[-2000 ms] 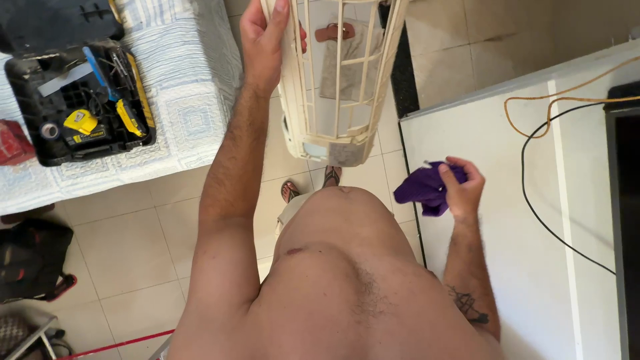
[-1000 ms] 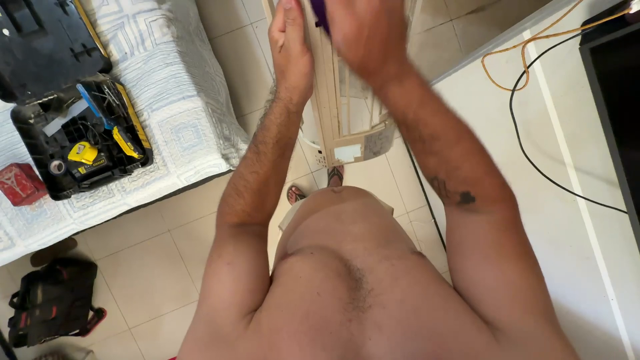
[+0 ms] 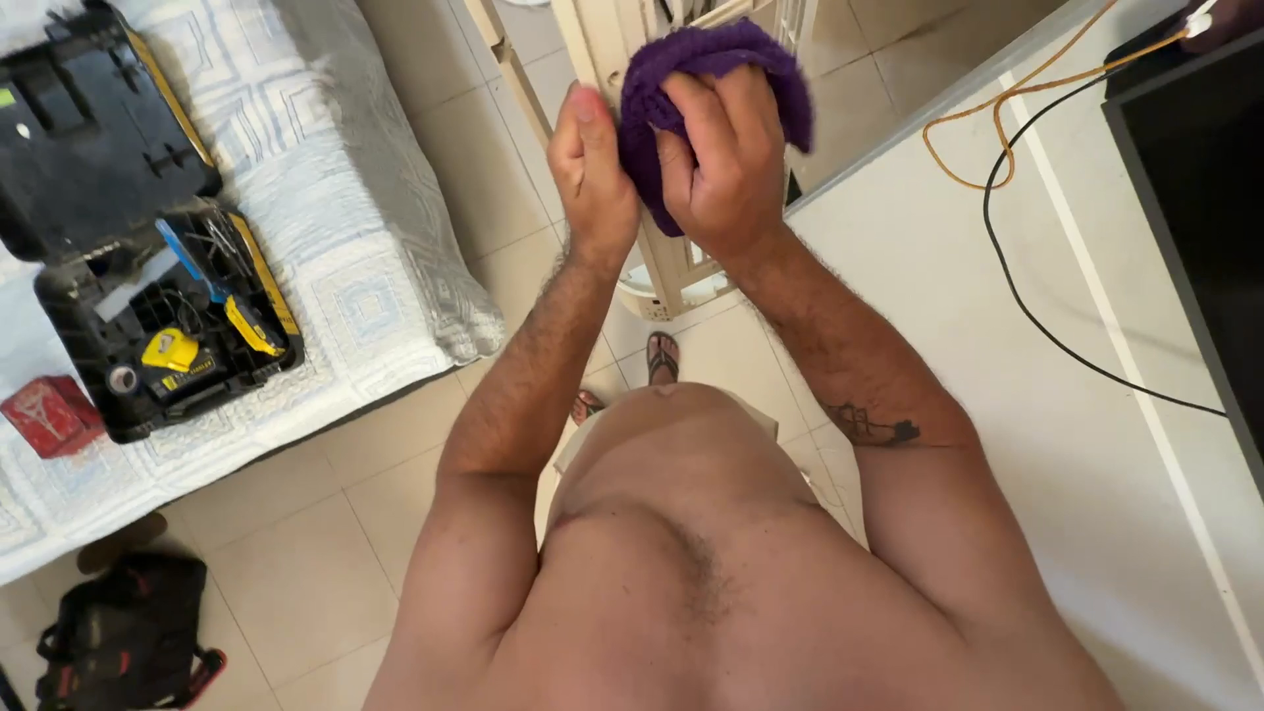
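A cream plastic frame [image 3: 668, 265] with slatted openings, which looks like an appliance housing, stands upright at the top centre. Its left edge is gripped by my left hand [image 3: 596, 163], thumb uppermost. Bunched in my right hand [image 3: 726, 163] is a purple cloth [image 3: 736, 44], pressed against the face of the frame just right of my left hand. The cloth and my fingers hide part of the frame, and its top runs out of view.
On the left, an open black tool case [image 3: 123, 410] with yellow-and-black tools lies on a quilted bed cover [image 3: 395, 296] beside a red box [image 3: 49, 415]. A black bag [image 3: 128, 632] is on the floor. At right, a white tabletop [image 3: 1086, 415] carries cables and a dark screen [image 3: 1205, 197].
Two seconds ago my right hand held the purple cloth away from the frame, at the right; now both are against the frame. The frame has turned, and my left hand still holds it.
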